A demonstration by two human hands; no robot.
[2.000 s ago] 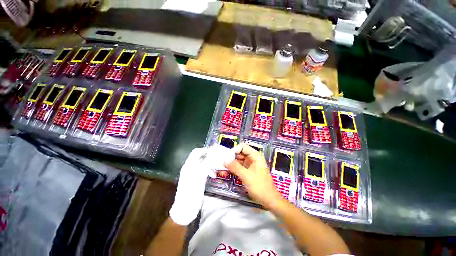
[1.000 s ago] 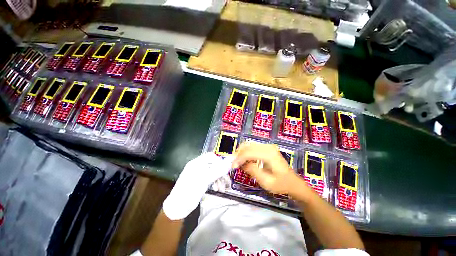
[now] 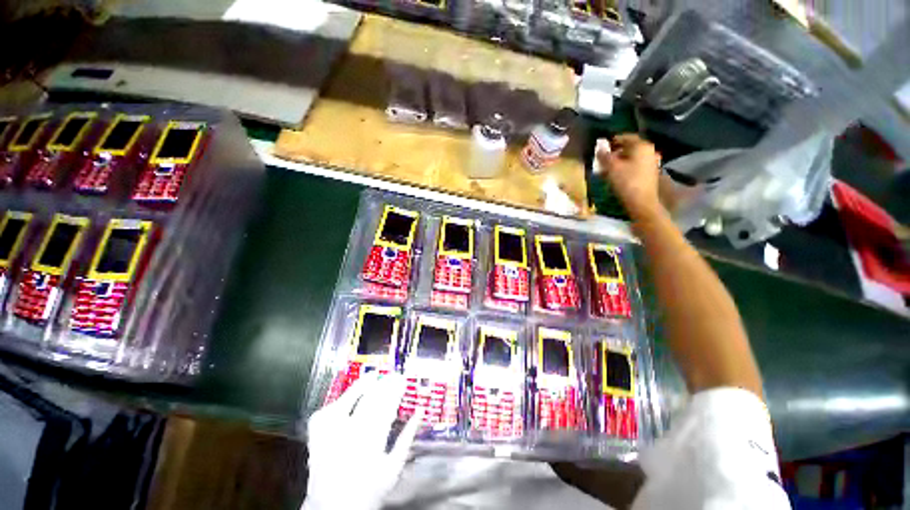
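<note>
A clear blister tray (image 3: 649,349) in front of me holds red keypad phones (image 3: 497,383) with yellow frames and dark screens, in two rows. My left hand (image 3: 361,443), in a white glove, lies at the tray's near left corner with its fingertips over the lower keys of the phones there. Whether it grips anything I cannot tell. My right hand (image 3: 631,174), bare, is reached out beyond the tray's far right corner, beside the bottles. Its fingers hold a small white piece (image 3: 602,154), perhaps tissue.
A tray stack (image 3: 215,249) with more phones stands at the left. On the tan board (image 3: 339,120) are a plain bottle (image 3: 488,151), a red-marked bottle (image 3: 545,145), a white scrap (image 3: 559,197) and dark blocks. A translucent bag (image 3: 788,189) is at the right, near red parts (image 3: 870,239).
My right hand has left the near row and reached far to the right. My left hand has come down onto the near left phones. The view has shifted right.
</note>
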